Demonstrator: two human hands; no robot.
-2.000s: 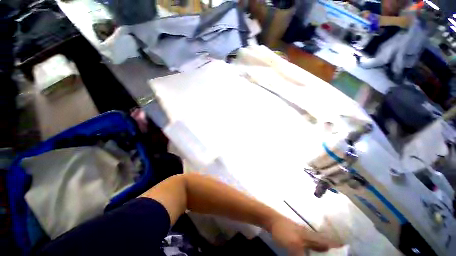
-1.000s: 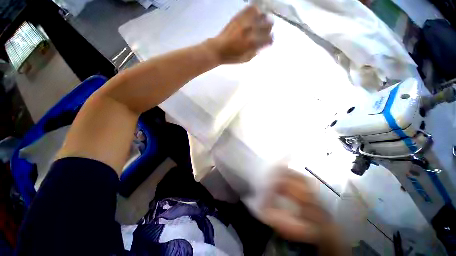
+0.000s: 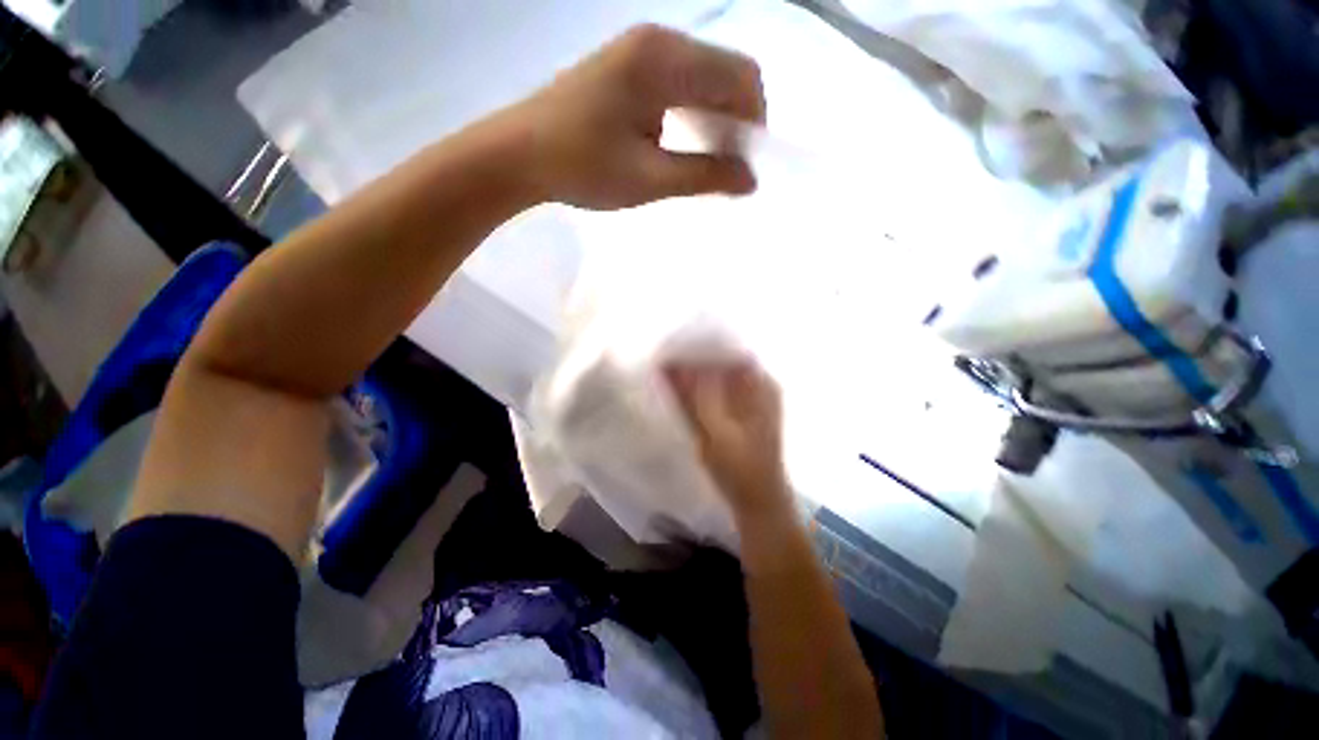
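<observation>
White cloth panels (image 3: 362, 109) lie over the table left of the machine, partly overexposed. My left hand (image 3: 658, 123) is above the far part of the cloth, thumb and fingers pinched on a white cloth edge. My right hand (image 3: 731, 412) is nearer the front edge, its fingers on a bunched white cloth piece (image 3: 622, 419); its fingertips are blurred. The white sewing machine head (image 3: 1099, 289) with a blue stripe stands to the right of both hands. The cloth edges near my fingers are washed out.
A blue basket (image 3: 109, 376) with cloth is at the left beside my lap. Crumpled white cloth (image 3: 1042, 87) lies behind the machine. A cream card (image 3: 1070, 549) and dark snips (image 3: 1173, 665) are at the right. The ruled table edge (image 3: 882, 571) runs along the front.
My right hand has moved up and left from the front edge onto the cloth. My left hand has shifted slightly left and down. The view has turned and come nearer since two seconds ago.
</observation>
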